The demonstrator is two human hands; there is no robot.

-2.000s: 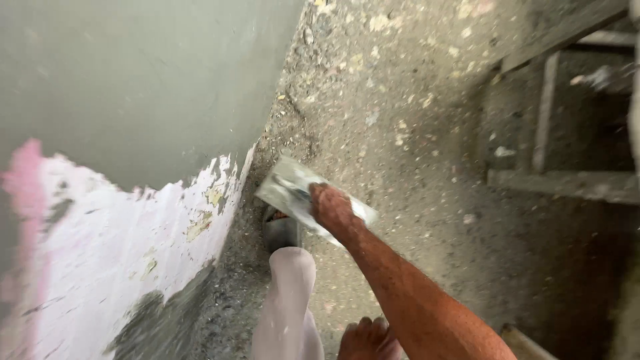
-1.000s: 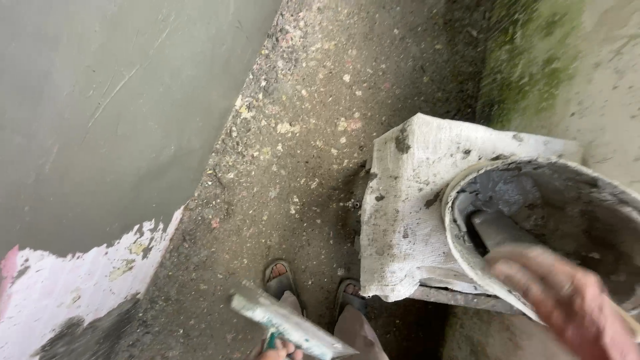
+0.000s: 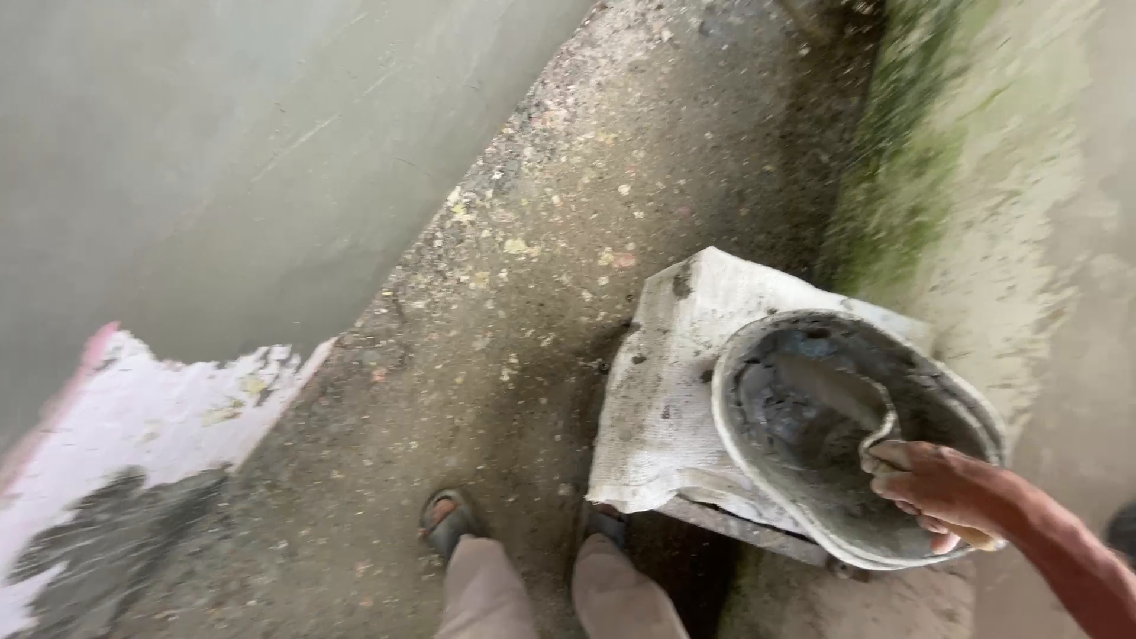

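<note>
My right hand (image 3: pixel 941 497) grips the handle of a trowel (image 3: pixel 830 390), whose blade dips into wet grey mortar inside an oval bucket (image 3: pixel 723 417). The hand is over the bucket's near right part. Grey mortar smears coat the bucket's inner wall. Beneath the bucket lies a white woven sack (image 3: pixel 666 382) with grey stains, draped over a wooden stand (image 3: pixel 745 530). My left hand is out of the view, and so is the flat finishing trowel.
A wall with smooth grey plaster (image 3: pixel 222 160) rises at the left, its lower part bare pinkish white (image 3: pixel 177 408) with a dark grey patch. Speckled rough floor (image 3: pixel 497 355) runs between it and a mossy wall (image 3: pixel 958 177) at the right. My sandalled feet stand near the stand.
One second ago my left hand with the finishing trowel showed at the bottom; now it is out of view. My right hand is still at the bucket, and the trowel blade now shows in the mortar.
</note>
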